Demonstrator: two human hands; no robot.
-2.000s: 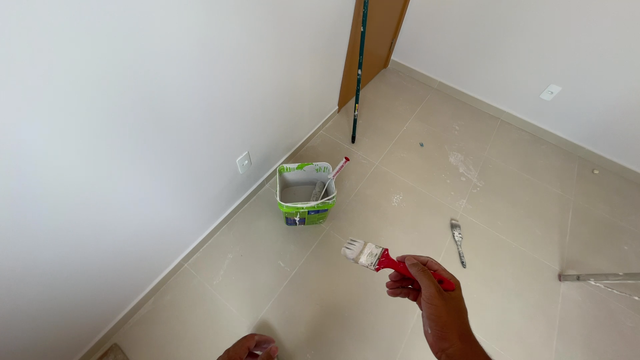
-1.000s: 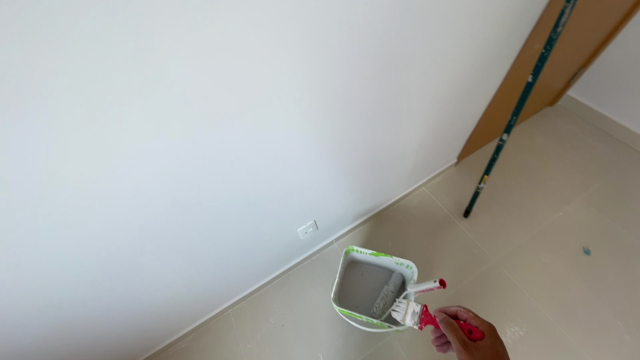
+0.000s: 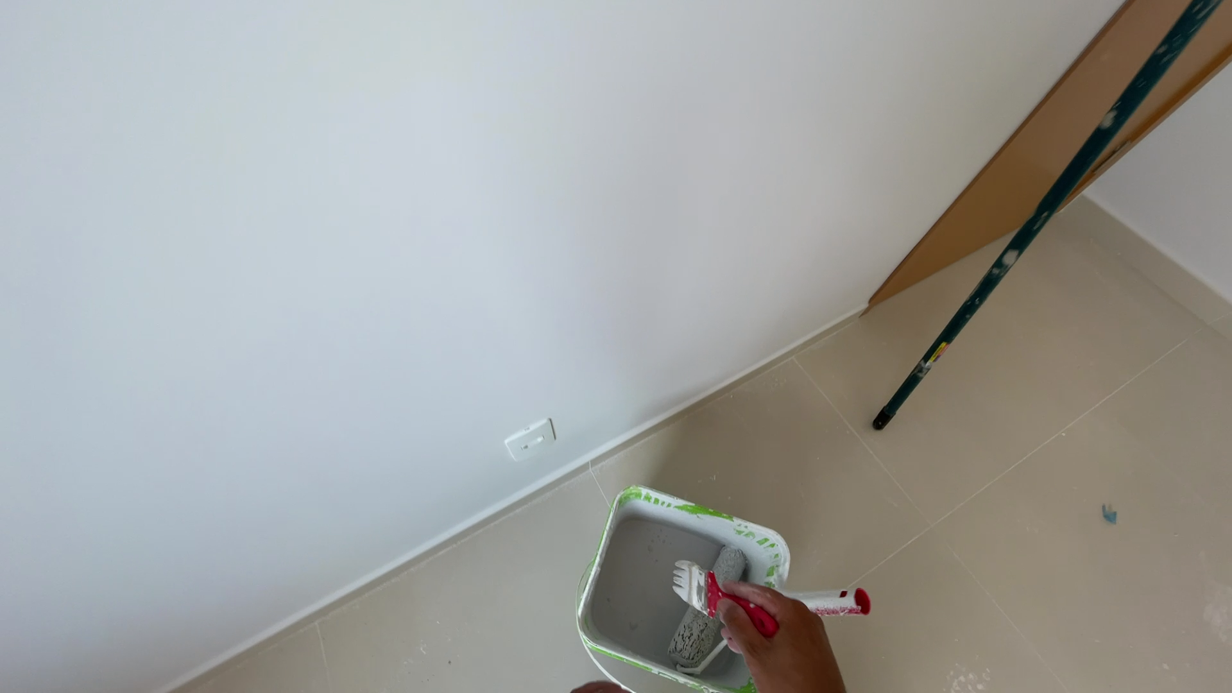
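Observation:
In the head view my right hand (image 3: 782,637) grips the red handle of a paintbrush (image 3: 701,590), whose pale, paint-caked bristles point left over the open bucket. The white plastic bucket (image 3: 599,549), with green smears on its rim, holds grey paint (image 3: 630,587). A paint roller (image 3: 698,635) lies inside it, its white and red handle (image 3: 837,603) sticking out over the right rim, partly behind my hand. Only a bit of my left hand (image 3: 599,687) shows at the bottom edge, beside the bucket; whether it holds anything is hidden.
A white wall (image 3: 385,289) with an outlet plate (image 3: 530,439) rises behind the bucket. A dark green pole (image 3: 1001,269) slants down to the tiled floor (image 3: 1011,481), in front of a brown door (image 3: 991,183). A small blue scrap (image 3: 1110,514) lies at the right.
Two seconds ago the brush was held apart from the bucket, to its right; now its bristles are over the opening. Since one second ago it has moved farther in. The view has swung toward the wall.

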